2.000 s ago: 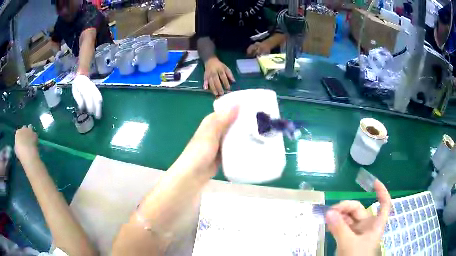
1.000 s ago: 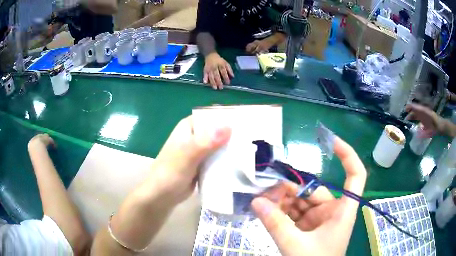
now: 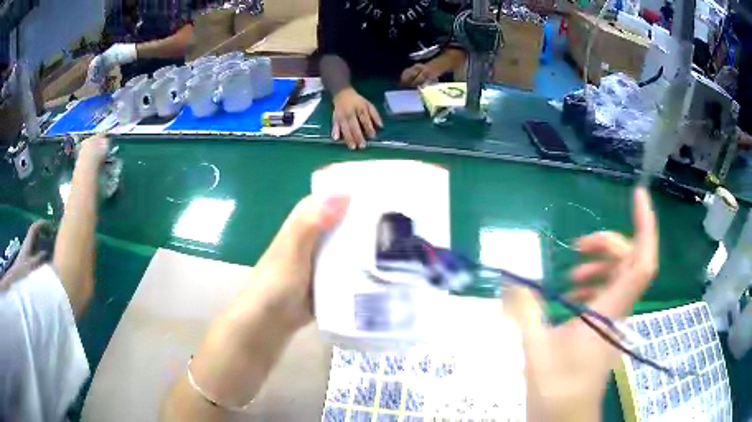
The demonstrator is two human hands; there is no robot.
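My left hand [image 3: 284, 268] holds the white product body [image 3: 363, 194] upright in front of me. A black connector piece [image 3: 396, 239] sits on its side, and dark lead wires [image 3: 552, 297] run from it to the right, past my right hand. A grey label [image 3: 383, 313] lies on the body below the connector, blurred. My right hand [image 3: 610, 288] is to the right of the body, blurred, fingers apart and index finger raised. Whether a sticker is on its fingertip cannot be told. The label sheet [image 3: 375, 396] lies under the body, partly hidden.
Beige cardboard [image 3: 165, 330] lies at left, a stack of label sheets [image 3: 680, 354] at right. A neighbour's arm [image 3: 78, 222] reaches over the green belt [image 3: 272, 181] at left. Across are a person's hand [image 3: 356, 119], white housings [image 3: 235, 86] on blue mat and a phone [image 3: 546, 138].
My right hand has moved away from the body to the right and up, leaving the label on it. The white cylinder at right has left its place. The neighbour's arm at left reaches farther forward.
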